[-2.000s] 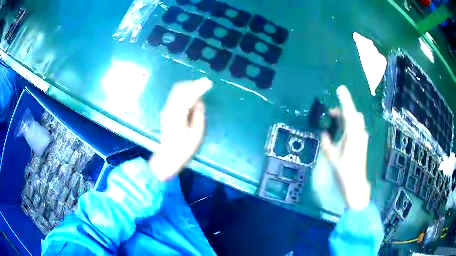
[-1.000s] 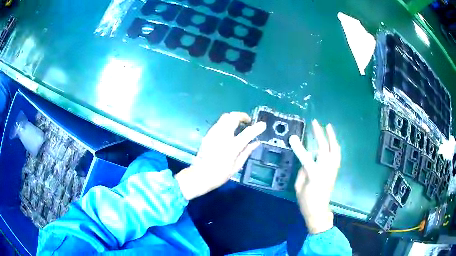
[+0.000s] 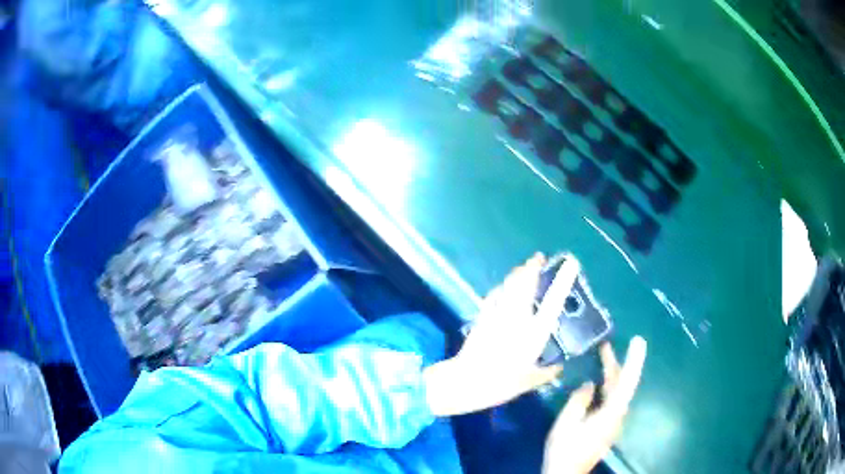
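Observation:
A dark grey housing (image 3: 586, 324) lies near the front edge of the green bench, slightly blurred. My left hand (image 3: 505, 347) is on it, fingers across its top and left side, covering much of it. My right hand (image 3: 595, 412) is just below and right of the housing, blurred, with thumb and fingers apart; I see nothing held in it. Black adhesive pads (image 3: 637, 167) lie in three rows under clear film beyond the housing.
A blue bin (image 3: 81, 310) with silvery packets (image 3: 185, 287) and a whitish bag (image 3: 190, 176) is at the left. White paper (image 3: 795, 255), a dark sheet stack (image 3: 829, 310) and housings (image 3: 801, 421) are at the right edge.
The view has swung, so the bin shows larger and the pads appear further right. My left hand now covers more of the housing. My right hand has moved off the housing, below it.

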